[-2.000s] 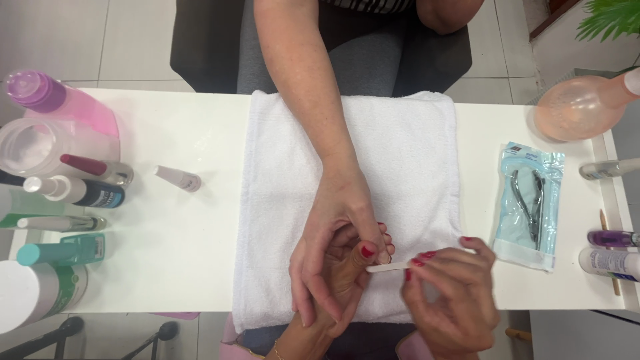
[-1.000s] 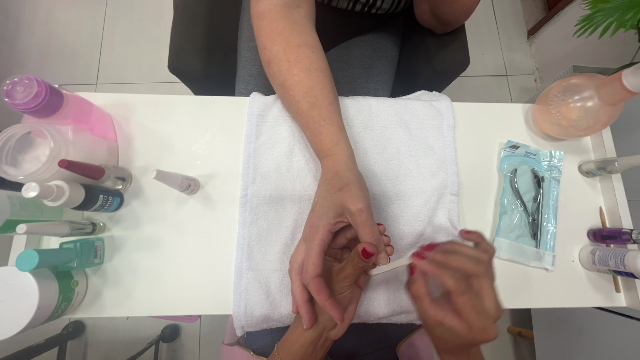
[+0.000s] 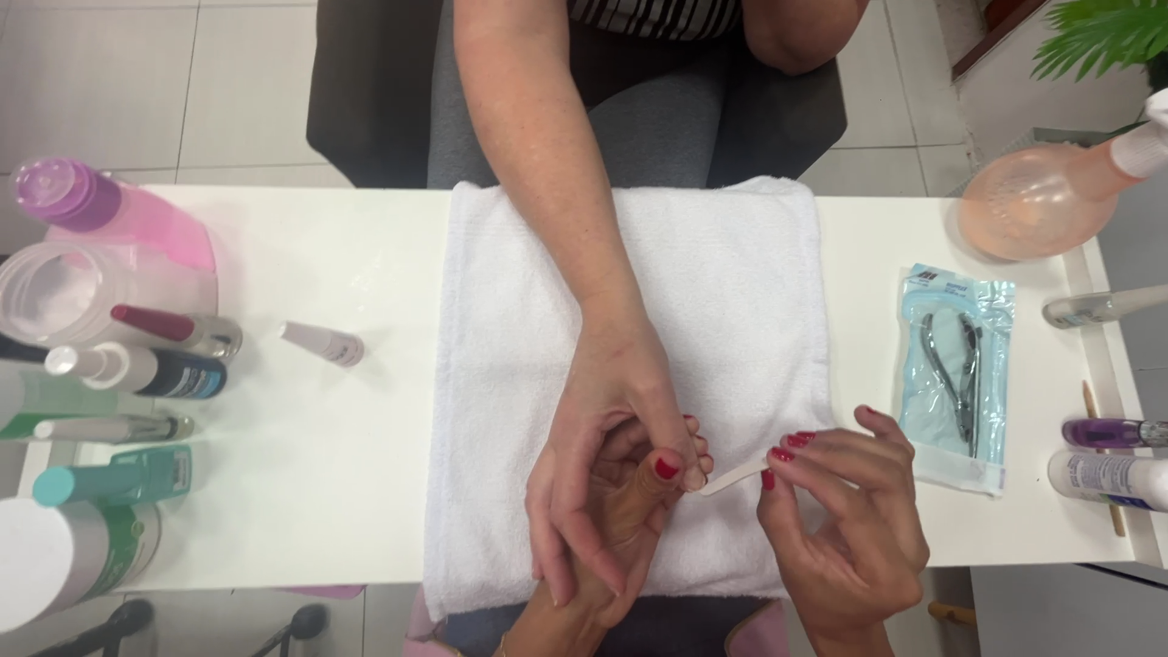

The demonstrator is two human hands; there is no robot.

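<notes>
My left hand (image 3: 639, 511), with red nails, holds the other person's hand (image 3: 613, 392) from below, over a folded white towel (image 3: 730, 292). My thumb lies beside that person's thumb. My right hand (image 3: 844, 511) pinches a thin pale nail file (image 3: 733, 477) between thumb and fingers, and its tip meets the edge of the person's thumbnail. To the right of the towel lies a blue sterilization pouch (image 3: 931, 429) with metal cuticle nippers (image 3: 958, 383) inside.
Left on the white table (image 3: 365, 474) are a small polish bottle (image 3: 323, 344), a pink bottle (image 3: 169, 224), an open-looking clear jar (image 3: 55, 292) and several other bottles. An orange spray bottle (image 3: 1036, 201) and a wooden stick (image 3: 1115, 520) are at right.
My right hand has shifted slightly, and the file's angle against the thumbnail has changed a little. The held hand and my left hand stay in nearly the same place.
</notes>
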